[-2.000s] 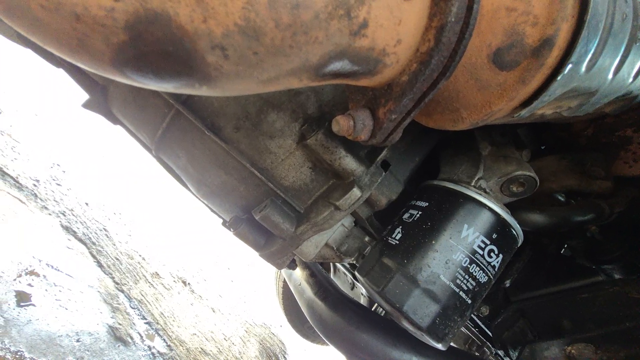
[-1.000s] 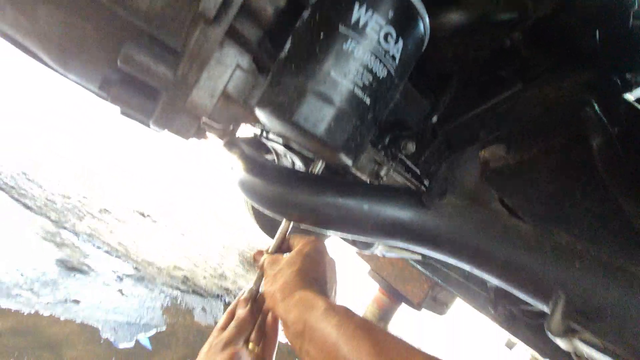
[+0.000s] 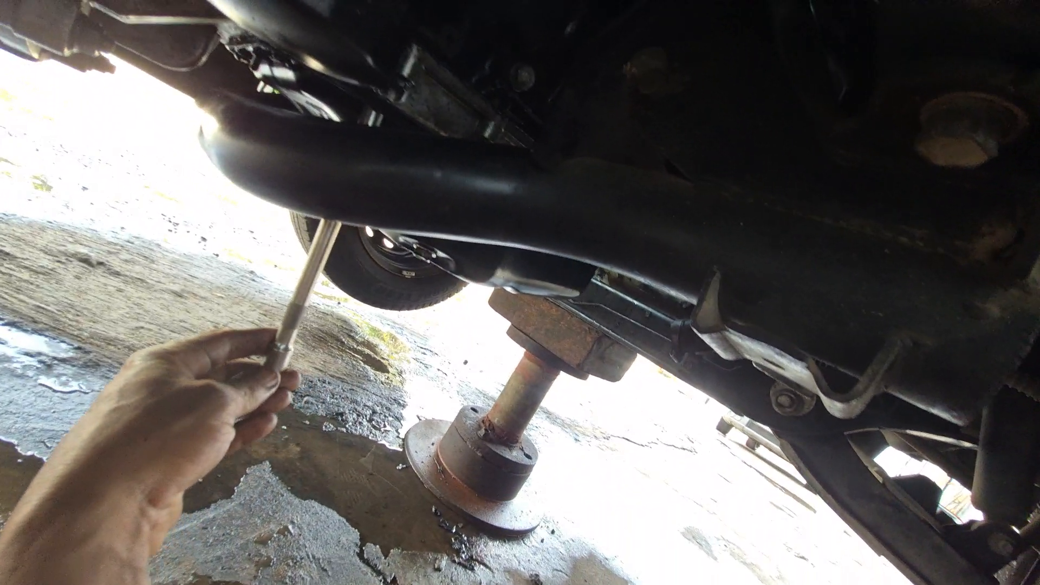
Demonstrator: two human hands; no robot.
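My left hand [image 3: 187, 406] comes in from the lower left and grips the lower end of a slim metal rod [image 3: 307, 284], perhaps an extension bar, between thumb and fingers. Tilted slightly right, the rod rises to the lower edge of a thick black curved tube [image 3: 406, 175] under a vehicle. Its upper end is hidden by the tube. My right hand is not in view.
A rusty support stand [image 3: 520, 398] with a round base stands below the underbody. Behind the rod is a tyre [image 3: 406, 280]. Metal brackets [image 3: 780, 366] hang at the right. Wet patches mark the rough ground [image 3: 268, 528].
One second ago both hands were together at the rod; now only the left is on it. The view has swung off the black oil filter toward the support stand.
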